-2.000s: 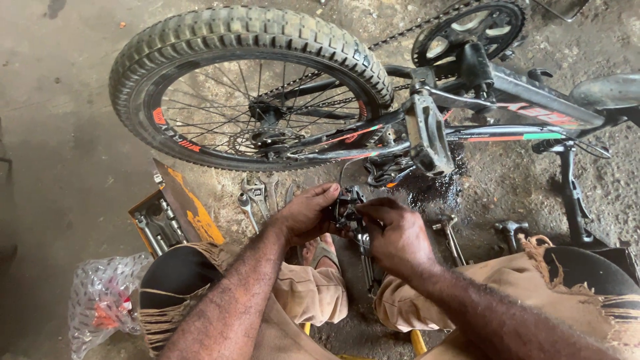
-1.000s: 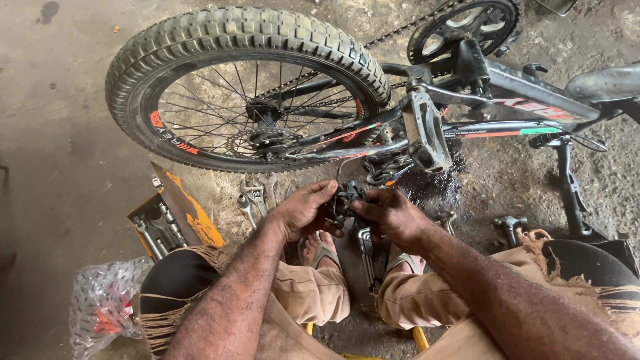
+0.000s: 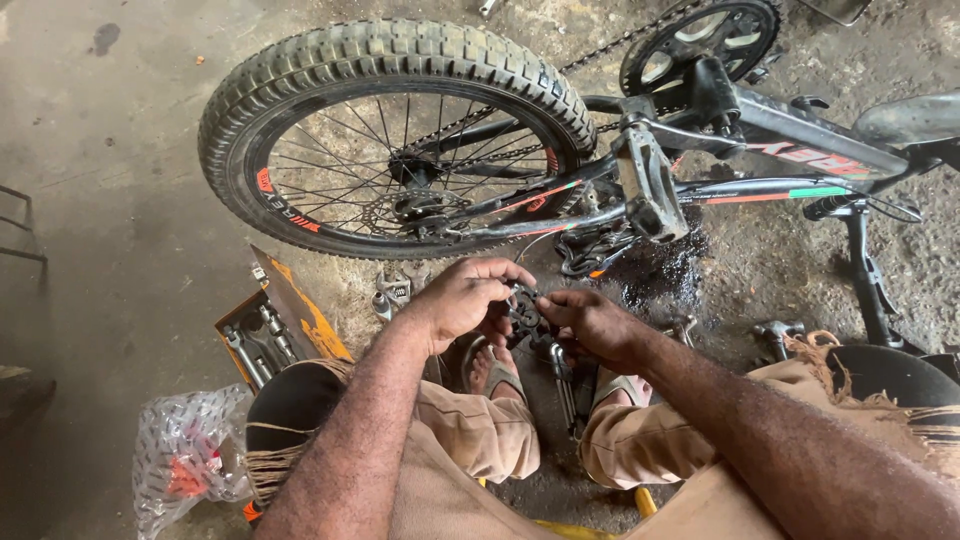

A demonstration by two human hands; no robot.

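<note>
Between my hands, above my sandalled feet, is a small dark metal bicycle part (image 3: pixel 527 319), likely a brake caliper, with a thin cable running up from it toward the frame. My left hand (image 3: pixel 472 300) grips its left and upper side. The fingertips of my right hand (image 3: pixel 585 322) pinch its right edge. Just below it a set of folding hex keys (image 3: pixel 562 382) lies on the ground between my feet. Beyond my hands the bicycle lies on its side, its wheel (image 3: pixel 397 67) with a brake disc and its pedal (image 3: pixel 651 184) nearest.
An open toolbox (image 3: pixel 322 337) with wrenches and sockets stands at left, a clear plastic bag (image 3: pixel 187 457) below it. An adjustable wrench (image 3: pixel 394 289) lies by my left hand. A hammer (image 3: pixel 780 334) rests at right. Dark wet ground (image 3: pixel 667 262) spreads under the pedal.
The fingers of both hands have shifted on the dark part. My left hand's fingers are raised over its top now, and the part shows more of its round face.
</note>
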